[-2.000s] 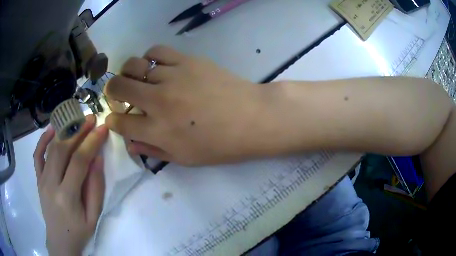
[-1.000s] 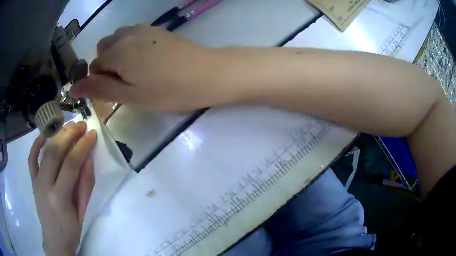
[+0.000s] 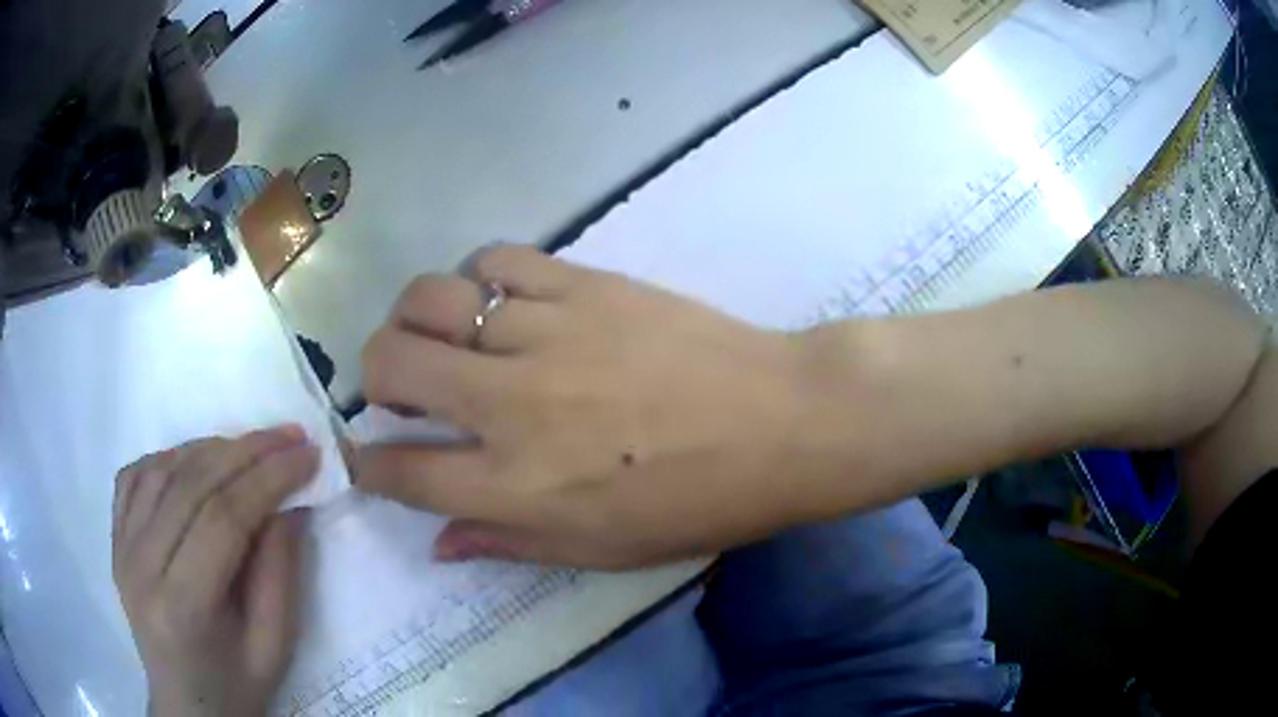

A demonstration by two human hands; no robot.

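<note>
A thin white fabric piece (image 3: 182, 364) lies on the white machine bed, its upper end at the presser foot (image 3: 217, 249) and its right edge running down towards my hands. My left hand (image 3: 210, 546) holds the fabric near its lower right corner, fingertips on it. My right hand (image 3: 547, 406) is just right of it, its index fingertip touching the fabric edge; its thumb is partly under the palm. An orange-brown block (image 3: 278, 227) stands beside the foot, next to a round silver plate (image 3: 324, 185). The needle cannot be made out.
The dark machine head with a ribbed cream knob (image 3: 121, 231) is at upper left. Thread snips (image 3: 470, 28) lie at the top. A tan printed card (image 3: 936, 25) is at upper right. A dark patch (image 3: 315, 362) shows beside the fabric. A printed ruler scale (image 3: 967, 231) follows the table's front edge.
Both hands have moved away from the presser foot towards the table's front edge and now meet at the fabric's lower edge. The orange-brown block and round plate are uncovered. The view has shifted slightly.
</note>
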